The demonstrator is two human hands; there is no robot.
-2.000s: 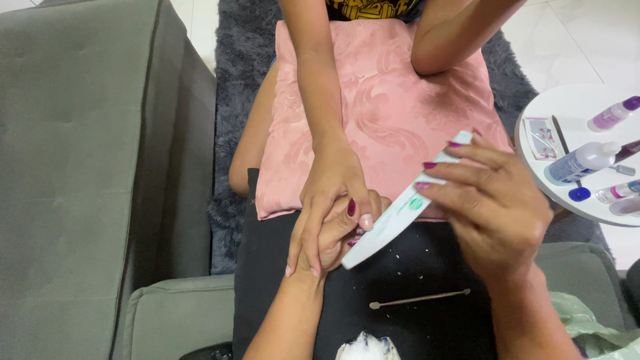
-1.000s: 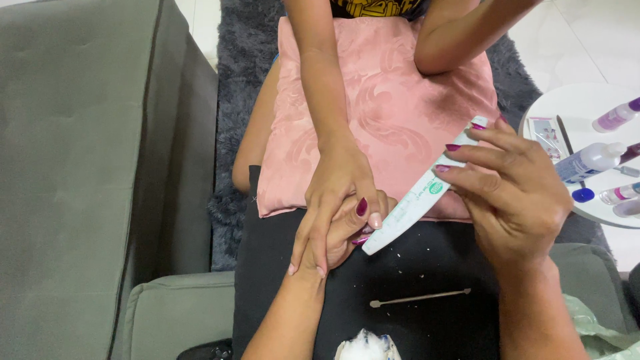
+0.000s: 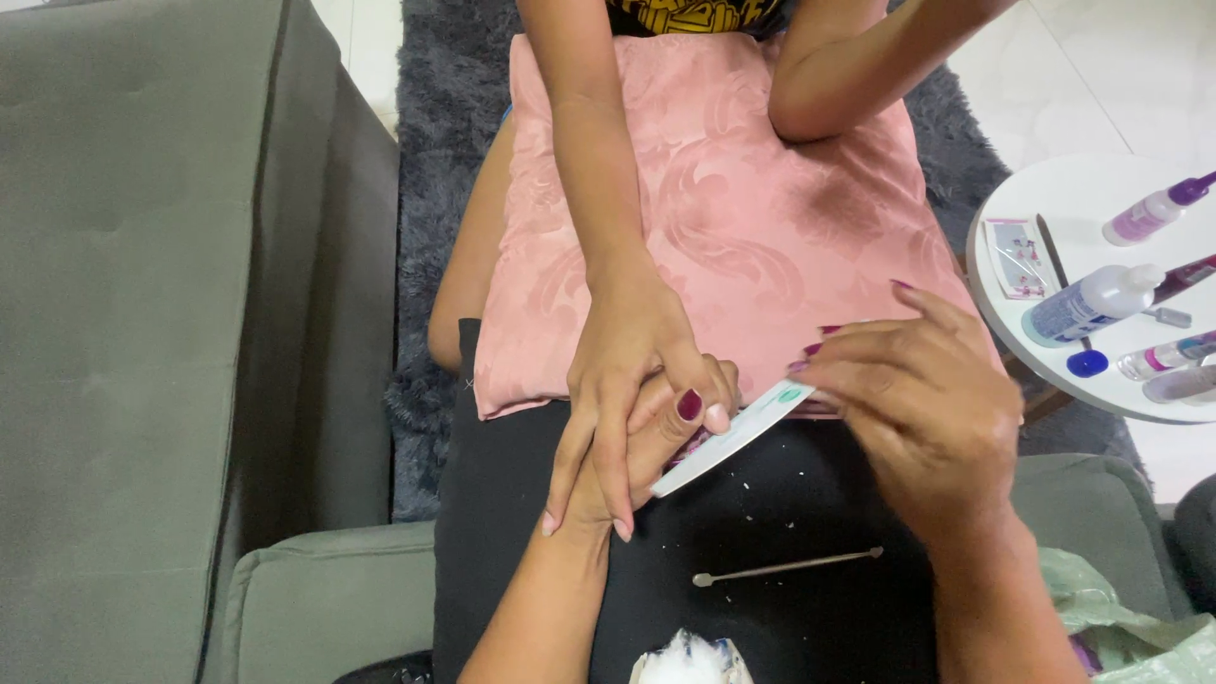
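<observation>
My left hand (image 3: 655,427), with dark red nails, holds the other person's hand (image 3: 632,351) by its thumb side; that person's fingers lie over my wrist. In my right hand (image 3: 917,399) is a white nail file (image 3: 736,443) with a green mark, pinched near its upper end. The file slants down to the left, its lower part beside the held thumb; exact contact is hard to tell. A metal double-ended cuticle tool (image 3: 788,567) lies on the black cloth (image 3: 807,627) over my lap, among small white clippings. White cotton (image 3: 691,660) sits at the bottom edge.
The other person's forearms rest on a pink patterned cushion (image 3: 703,209). At the right a round white table (image 3: 1007,204) carries several bottles, a blue cap (image 3: 1087,363) and a nail sticker sheet (image 3: 1021,256). A grey sofa (image 3: 123,332) fills the left. Green plastic (image 3: 1111,608) lies at the lower right.
My right hand has moved down and to the left with the file, which now lies lower, across the front of my left fingers. The held hands have hardly moved.
</observation>
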